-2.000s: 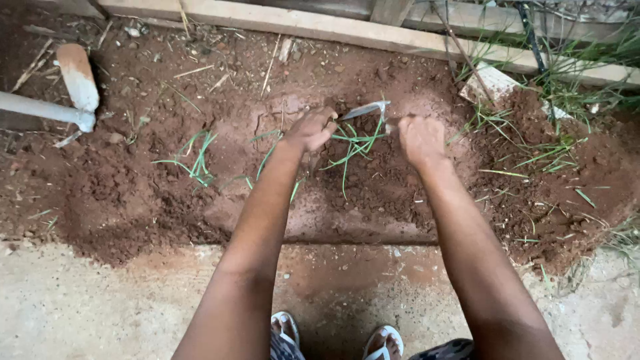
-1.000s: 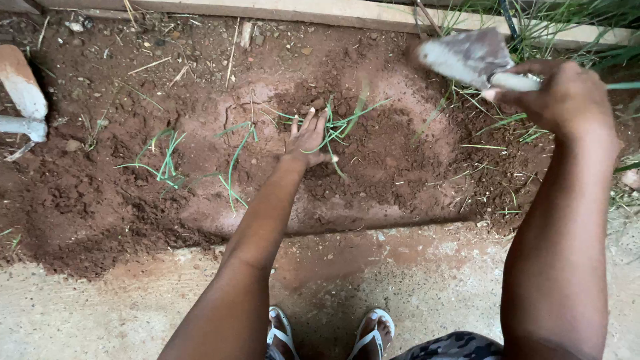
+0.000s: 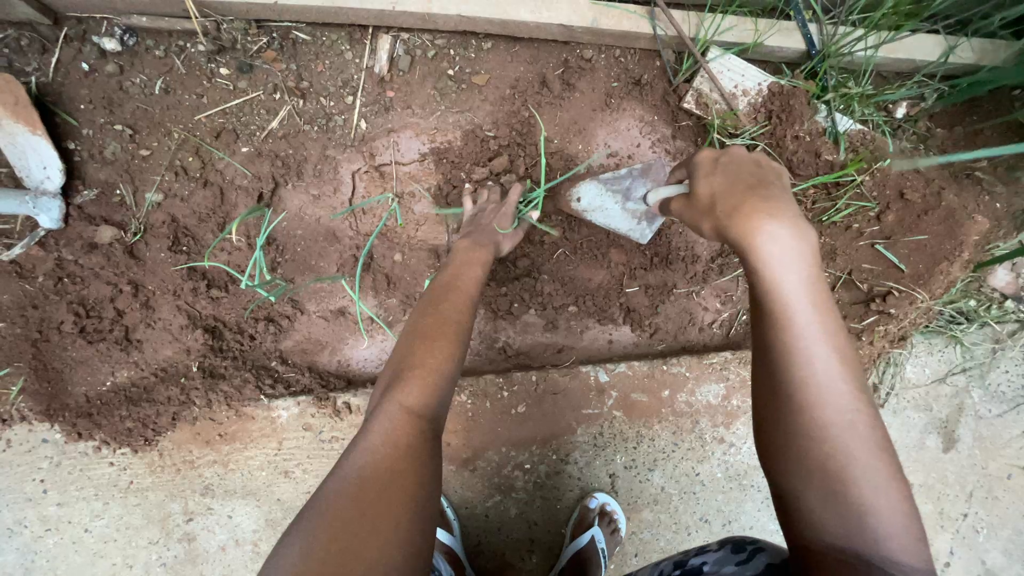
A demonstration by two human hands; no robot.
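My right hand [image 3: 732, 192] grips the pale handle of a pointed metal trowel [image 3: 616, 200], its soil-smeared blade tilted over the red soil and pointing left. Beside the blade tip, my left hand [image 3: 494, 218] rests with fingers spread on the soil at the base of a green, narrow-leaved plant [image 3: 542, 180]. Some leaves cross its fingers; whether the hand grips any of them cannot be told. Further left, a second thin plant [image 3: 366, 248] droops on the bed, and a third clump of green leaves [image 3: 258, 256] lies beyond it.
A wooden beam [image 3: 512, 18] runs along the back of the soil bed. At the left edge is a metal tool head [image 3: 32, 160] with a pale handle. A whitish block [image 3: 732, 80] and grass [image 3: 848, 88] are at back right. Concrete paving [image 3: 200, 488] borders the front, under feet in flip-flops.
Since one second ago, my right hand has brought the trowel left and down from the back right, close to the plant by my left hand. The left hand stays near that plant.
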